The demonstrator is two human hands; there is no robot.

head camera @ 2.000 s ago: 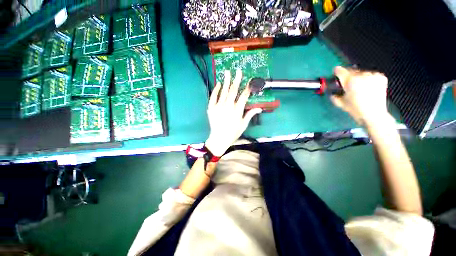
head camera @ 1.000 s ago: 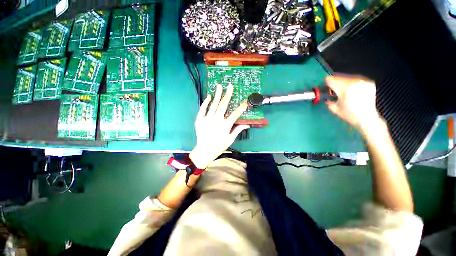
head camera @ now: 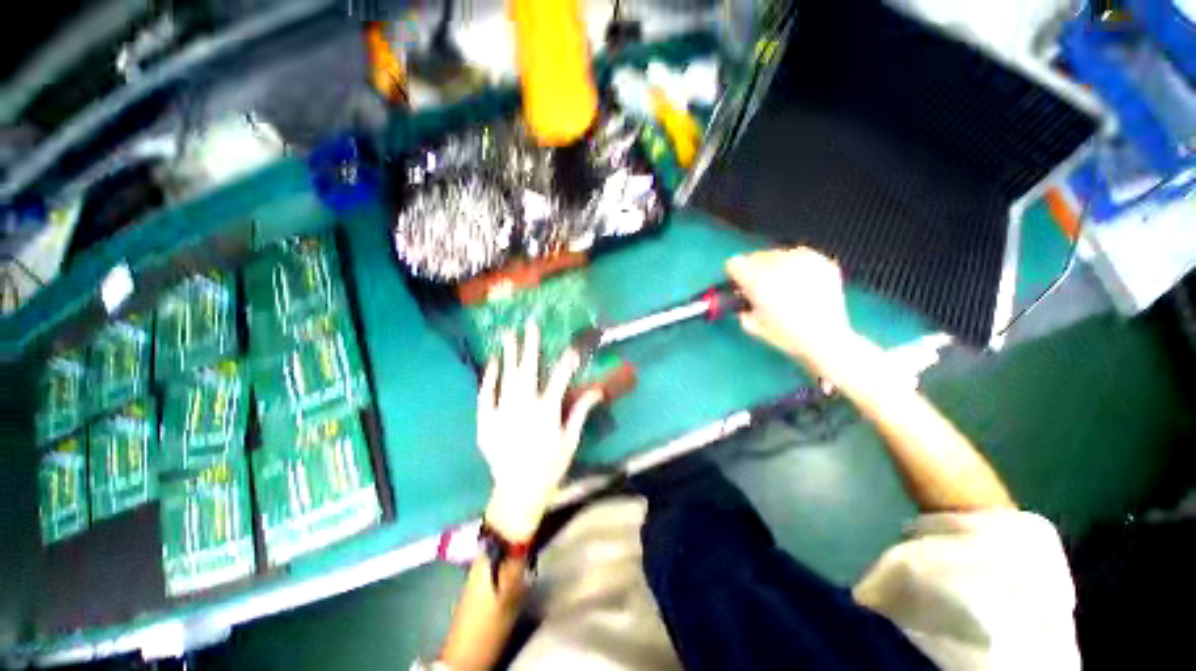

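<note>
A green printed circuit board sits in the reddish-brown fixture, blurred. My left hand lies flat with fingers spread over the board's near left part, the fingertips on it. My right hand is closed round the grip of the torque wrench. The wrench's head is at the board's near right part, beside my left index finger. What lies under the head is hidden.
Green boards lie in rows on a black mat at left. A parts tray with silver pieces is behind the fixture. An orange-yellow screwdriver hangs above it. A black magazine rack stands at right. A blue bin is behind.
The view has tilted and shifted, showing more of the bench's back, the hanging screwdriver and the blue bin. Both hands keep their places at the board and wrench.
</note>
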